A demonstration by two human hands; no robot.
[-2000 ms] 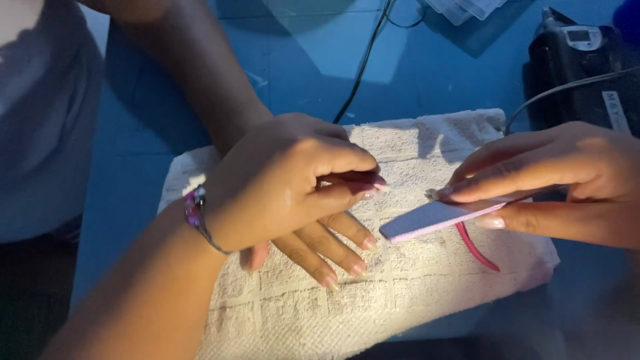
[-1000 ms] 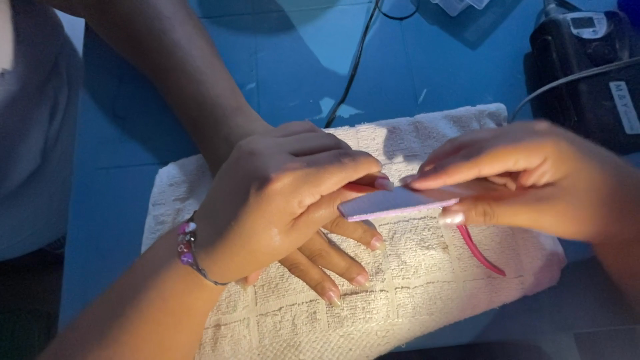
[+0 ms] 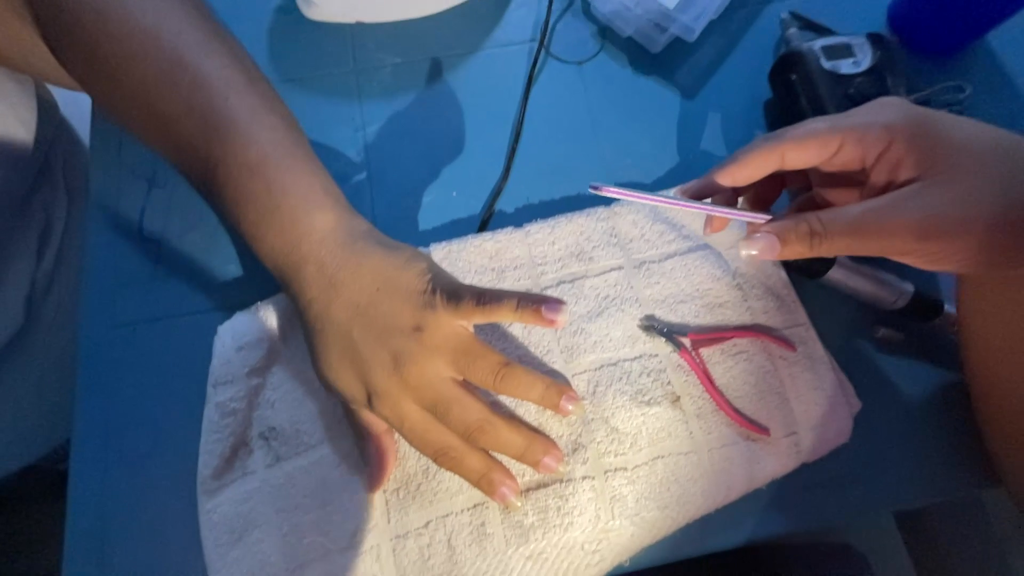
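Observation:
My right hand (image 3: 856, 192) holds a nail file (image 3: 680, 202) between thumb and fingers, its thin purple-and-white edge toward me, above the far right part of a folded white towel (image 3: 608, 496). My left hand is out of view. Another person's hand (image 3: 424, 360) lies palm down on the towel with its fingers spread. To the right of those fingers, cuticle nippers (image 3: 704, 364) with pink-red handles lie on the towel, their handles apart.
A black device with a small display (image 3: 840, 72) stands at the back right, near a blue object (image 3: 952, 24). Clear plastic boxes (image 3: 664, 20) and a black cable (image 3: 520, 112) are at the back of the blue table (image 3: 416, 136). A metallic handpiece (image 3: 872, 284) lies beyond the towel's right side.
My left hand has let go of the other person's hand and left the view. My right hand has drawn away to the right with the file, which is now seen edge-on.

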